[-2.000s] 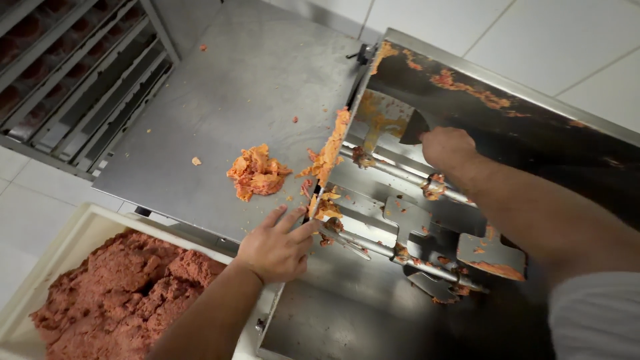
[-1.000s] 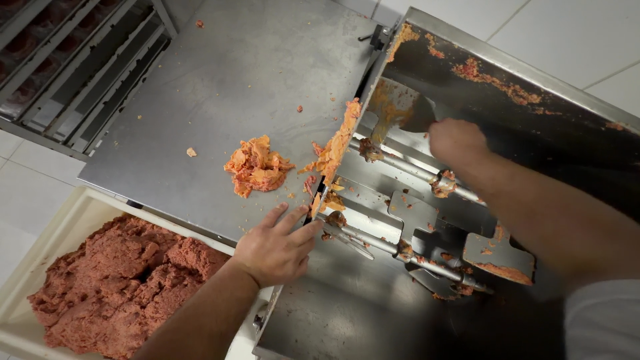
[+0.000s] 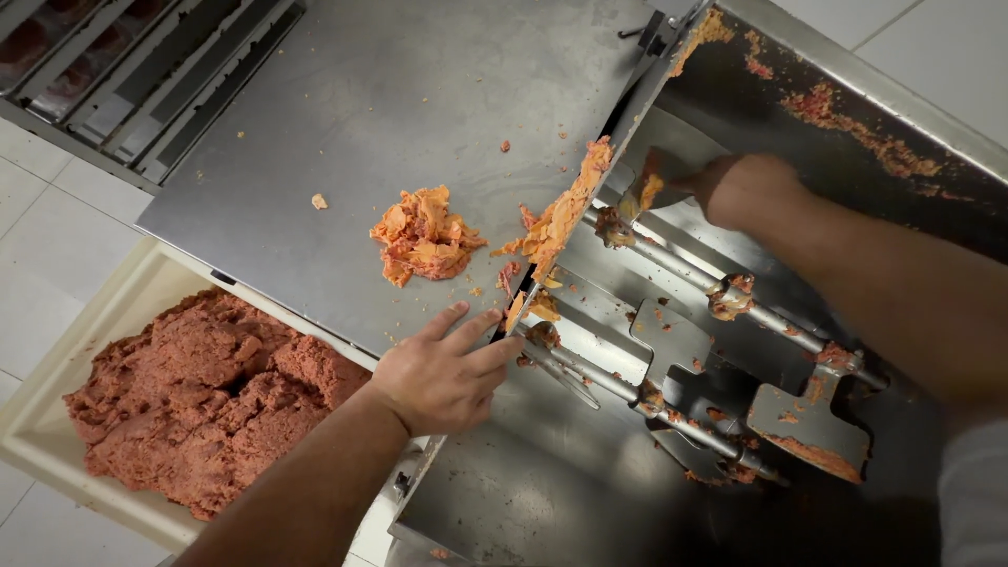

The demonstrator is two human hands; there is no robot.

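Note:
My right hand (image 3: 748, 189) is closed around a scraper (image 3: 650, 185), whose blade is against the inner wall of a steel mixer trough (image 3: 890, 87), near the end of a paddle shaft (image 3: 693, 272). Orange paste smears the blade. My left hand (image 3: 449, 370) rests with spread fingers on the trough's near rim, next to orange residue (image 3: 563, 220) stuck along that edge. A second shaft (image 3: 606, 382) with flat metal paddles (image 3: 811, 433) runs below the first. On the steel table (image 3: 331, 134) lies a pile of orange paste (image 3: 425, 236), left of the rim.
A cream plastic tub (image 3: 47, 433) holding reddish ground meat mixture (image 3: 213, 394) stands below the table's edge at lower left. A metal rack (image 3: 157, 87) with trays is at upper left. Small scraps dot the table, and a latch (image 3: 654, 35) sits at the trough's far corner.
My right hand has shifted the scraper along the inner wall; the orange smear there, visible earlier, is now largely gone. My left hand stays at the rim. The view has moved slightly.

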